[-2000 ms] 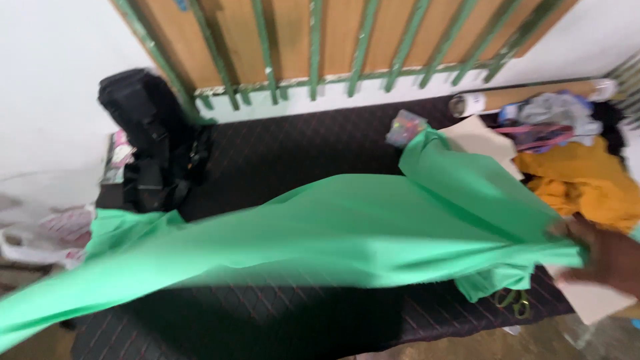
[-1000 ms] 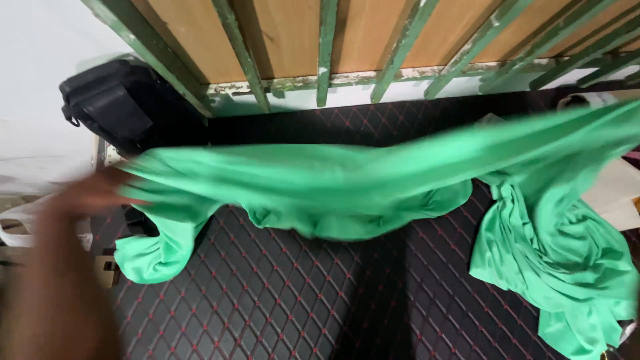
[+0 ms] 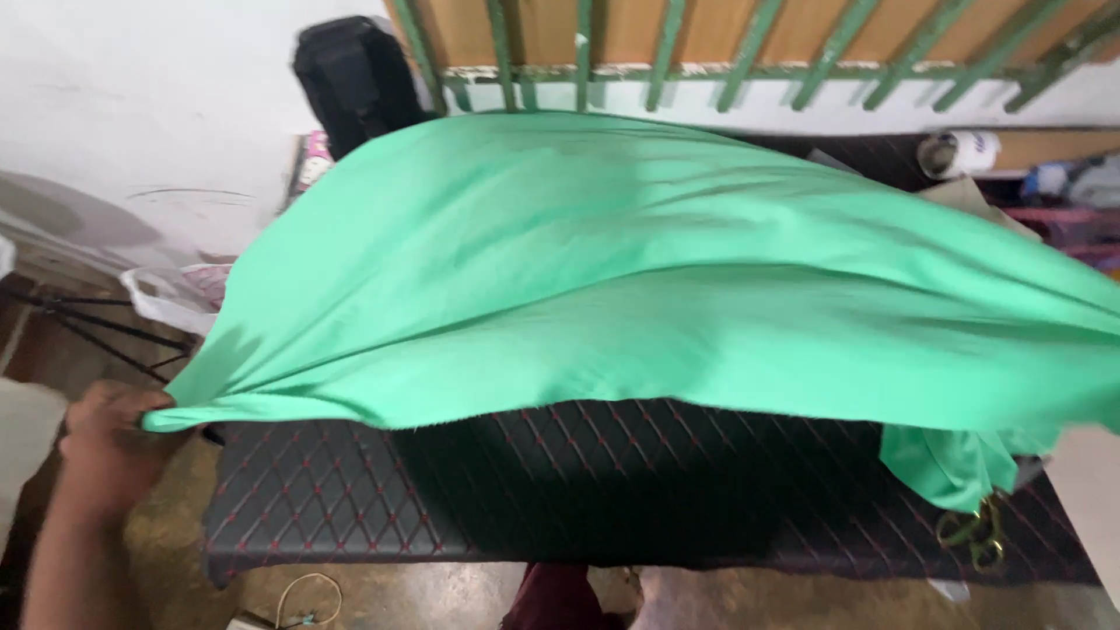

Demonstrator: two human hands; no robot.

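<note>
A large green cloth (image 3: 612, 262) billows above a table with a black quilted cover (image 3: 612, 490) stitched in red. At the left, my left hand (image 3: 118, 433) grips the cloth's near corner in its closed fingers. The cloth runs out of view at the right edge, and my right hand is not visible. A bunched part of the cloth hangs near the table's right front, beside a pair of scissors (image 3: 976, 534) with gold-coloured handles.
A black bag (image 3: 354, 83) stands at the back left by the wall. Green metal bars (image 3: 582, 52) line the back. A cardboard roll (image 3: 1050, 153) lies back right, beside piled clothes. A white plastic bag (image 3: 166, 293) and black metal legs (image 3: 105, 328) are at the left.
The cloth, stretched in a narrow band one second ago, is now spread wide over the table. My left hand grips its near left corner. The view has shifted.
</note>
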